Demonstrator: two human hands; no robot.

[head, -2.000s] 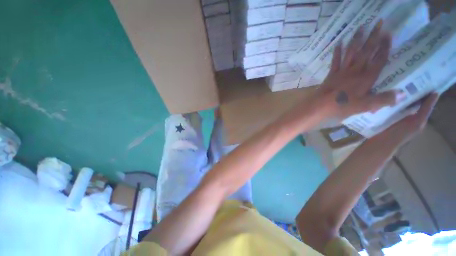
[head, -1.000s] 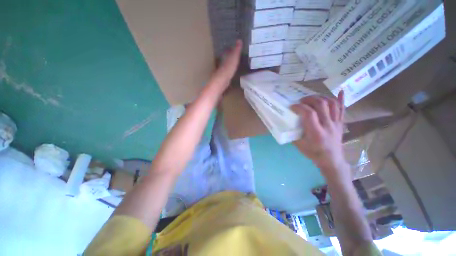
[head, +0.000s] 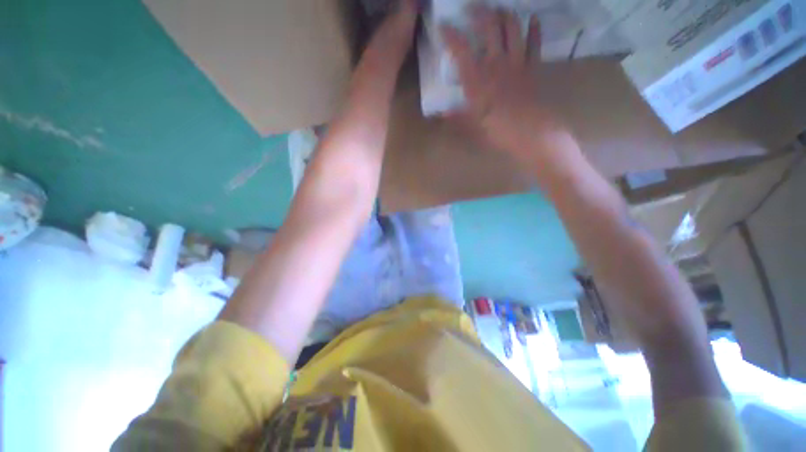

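The open brown shipping carton (head: 477, 159) stands in front of me at the top of the view, its flaps folded outward. My left hand (head: 398, 26) reaches down inside it at the top edge; its fingers are hidden or cut off. My right hand (head: 499, 79) lies with spread, blurred fingers on a white retail box (head: 437, 75) at the carton's near side. Whether it grips the box cannot be told. More white retail boxes with dark print (head: 725, 62) lie at the upper right, over the carton's edge.
A wide carton flap (head: 265, 53) extends to the upper left over the green floor (head: 88, 97). Closed brown cartons (head: 751, 274) stand at the right. White wrapped bundles (head: 115, 237) lie at the lower left. My legs are right against the carton.
My right hand has moved up and left with the white boxes, to the carton's near side. My left hand has gone deeper into the carton. The view has shifted, so the carton appears higher.
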